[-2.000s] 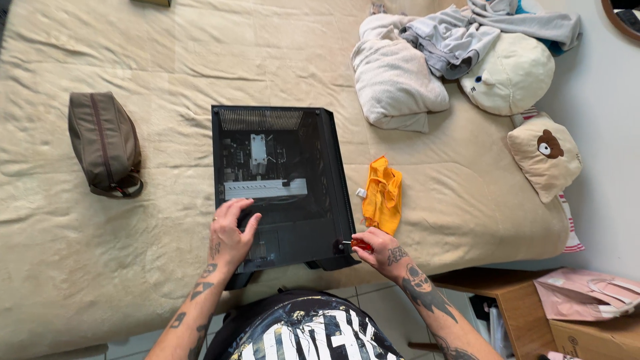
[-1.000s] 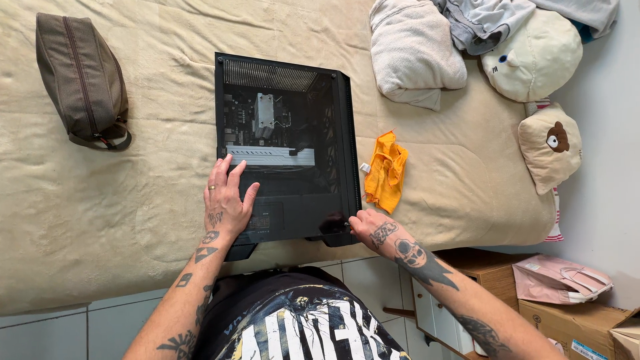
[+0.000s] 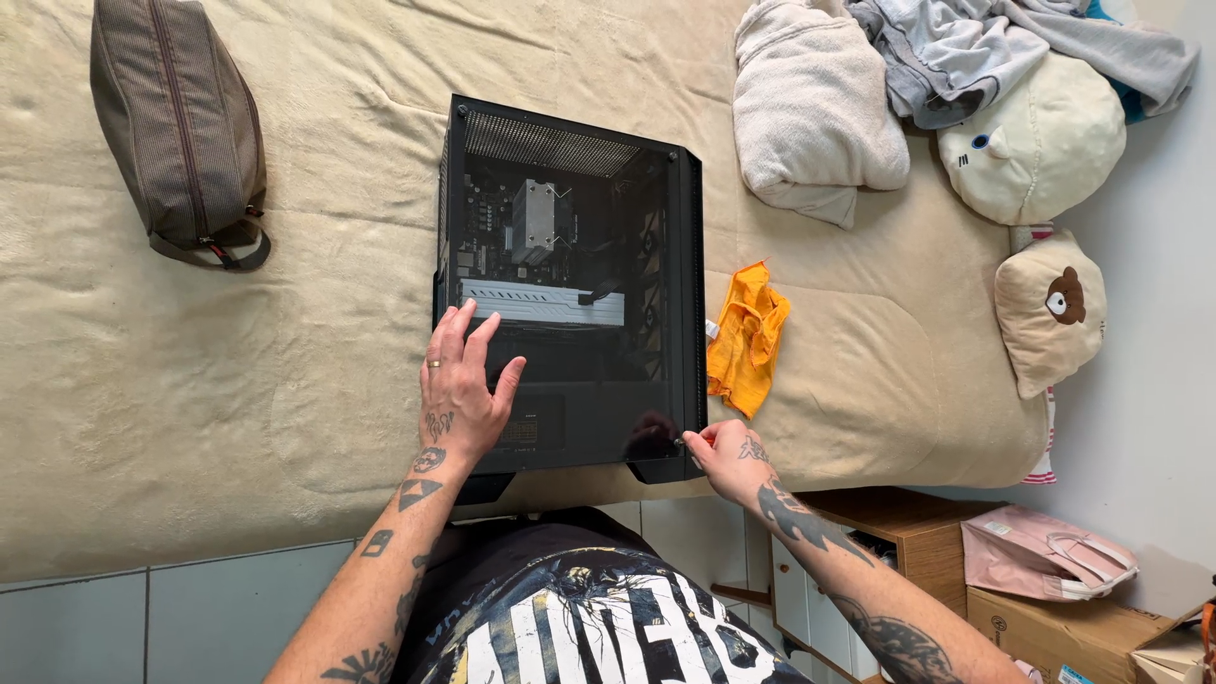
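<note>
A black computer case [image 3: 570, 408] lies on its side on the bed, its dark transparent side panel facing up. Through the panel show a CPU cooler [image 3: 535, 220] and a white graphics card [image 3: 546, 302]. My left hand [image 3: 465, 389] rests with spread fingers on the panel's lower left part and holds nothing. At the lower right corner, the fingertips of my right hand [image 3: 720, 454] pinch a small thumbscrew [image 3: 679, 441] at the panel. Whether it is fully seated cannot be told. An orange cloth [image 3: 749, 342] lies just right of the case.
The case lies near the front edge of the bed [image 3: 285, 456]. A brown zippered bag [image 3: 180, 133] is at the upper left. A folded blanket [image 3: 817, 114], plush pillows [image 3: 1050, 313] and clothes are at the right. Below stand a wooden cabinet [image 3: 912, 522] and a cardboard box [image 3: 1054, 627].
My right hand held a red-handled tool at the corner two seconds ago; now its fingers are on the thumbscrew there and the tool is not seen. My left hand stays on the panel.
</note>
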